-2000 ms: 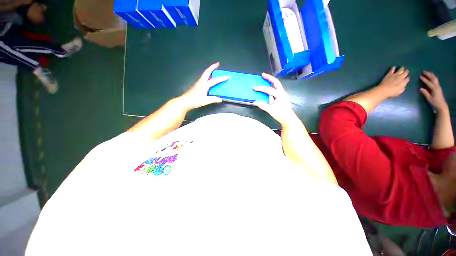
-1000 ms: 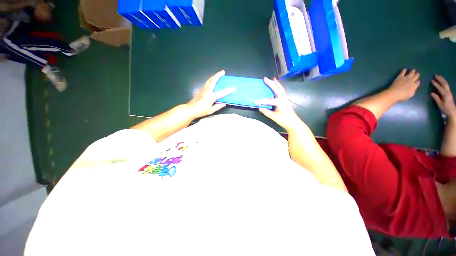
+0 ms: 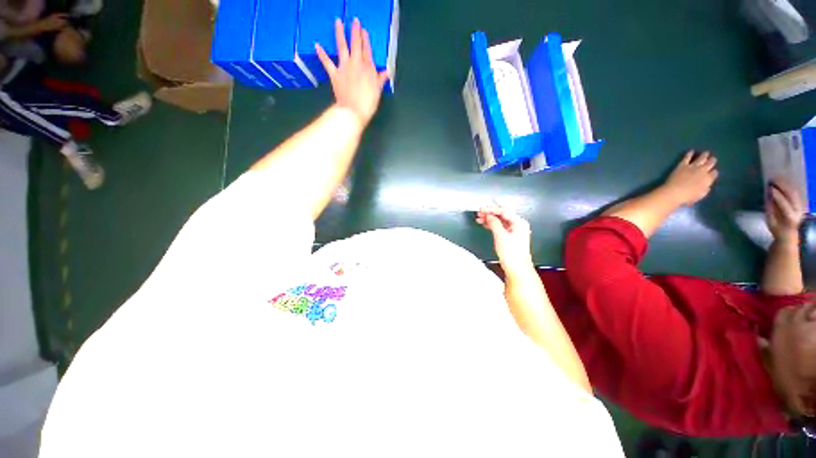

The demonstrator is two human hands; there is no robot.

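Observation:
Closed blue cartons [image 3: 276,40] stand side by side in a row on the green bench at the upper left. My left hand [image 3: 353,79] lies on the cartons at the right end of the row, fingers spread over their tops and thumb by the near right corner. My right hand [image 3: 507,234] is low over the bench's near edge, fingers loosely bent, with nothing visible in it. An open blue carton [image 3: 488,112] with a white product inside and another open carton [image 3: 556,107] stand right of centre, end flaps up.
A person in red [image 3: 644,304] sits at my right, one hand on the bench [image 3: 626,246], the other at a blue and white carton [image 3: 787,165]. A brown carton [image 3: 183,45] stands on the floor beyond the bench's left end. Another person's legs show at far left.
The blue carton left the space between my hands; the row at upper left is one carton longer. My left hand moved there; my right hand moved slightly down. The neighbour's far hand now touches a carton.

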